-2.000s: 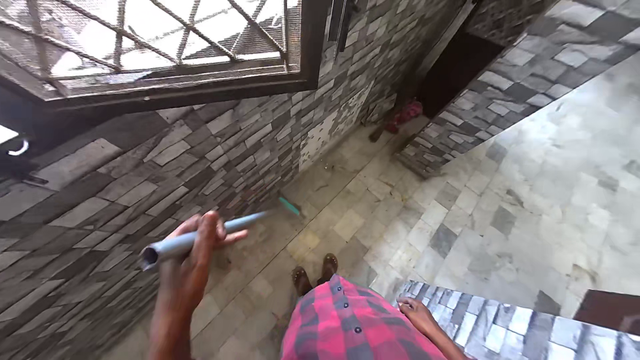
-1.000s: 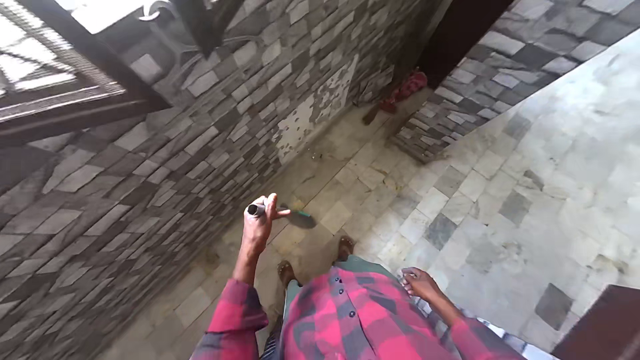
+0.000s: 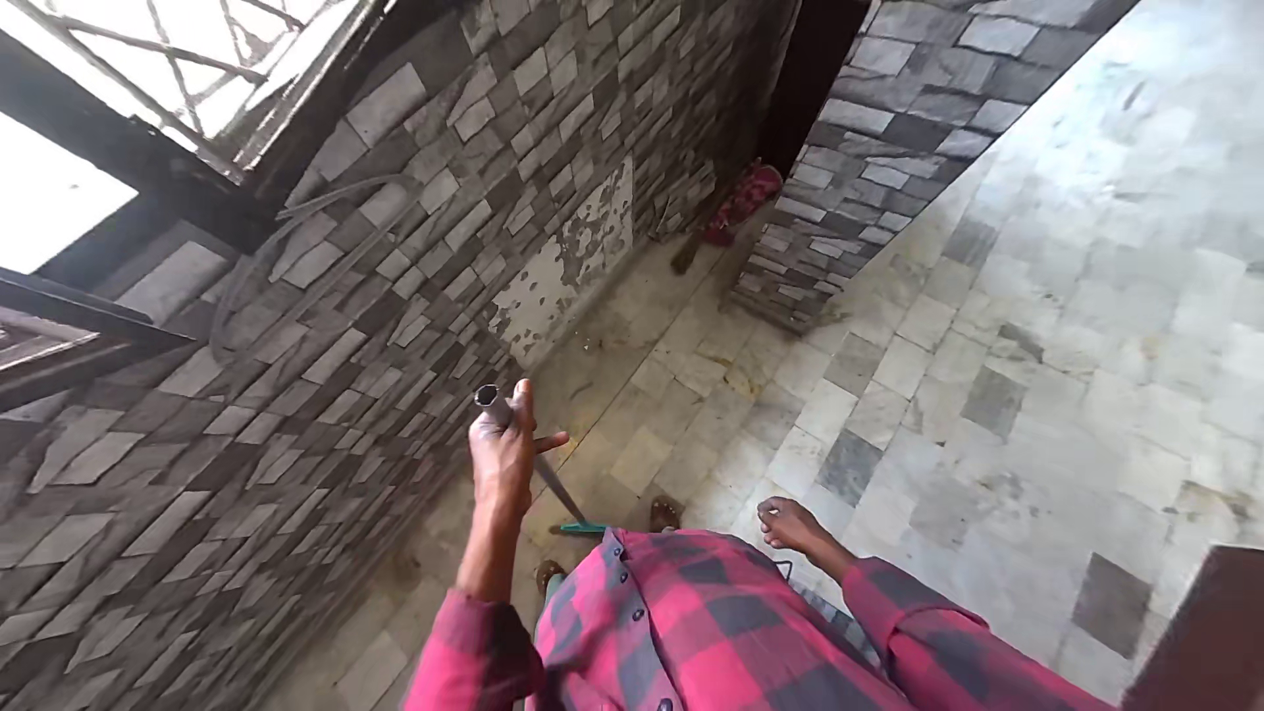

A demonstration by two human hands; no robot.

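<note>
My left hand [image 3: 506, 449] grips the upper end of a long grey pole [image 3: 561, 491] with a hollow, open top. The pole slants down to a green floor squeegee or wiper head [image 3: 583, 528] that lies at the tiled floor just ahead of my feet, partly hidden by my checked shirt. My right hand [image 3: 785, 523] hangs at my right side with its fingers curled; I see nothing held in it, though the palm is hidden.
A stone-clad wall [image 3: 395, 326] with a barred window [image 3: 188, 59] and a looped pale cable [image 3: 252, 276] runs along the left. A stone-faced wall end [image 3: 790, 267] juts out ahead. Beside it stand a broom [image 3: 684, 255] and a red patterned cloth item [image 3: 741, 202]. A dark brown panel [image 3: 1200, 632] is at lower right.
The pole was slanted out to the left two seconds ago and now stands steeper. The green head has come closer to my feet. The view has shifted.
</note>
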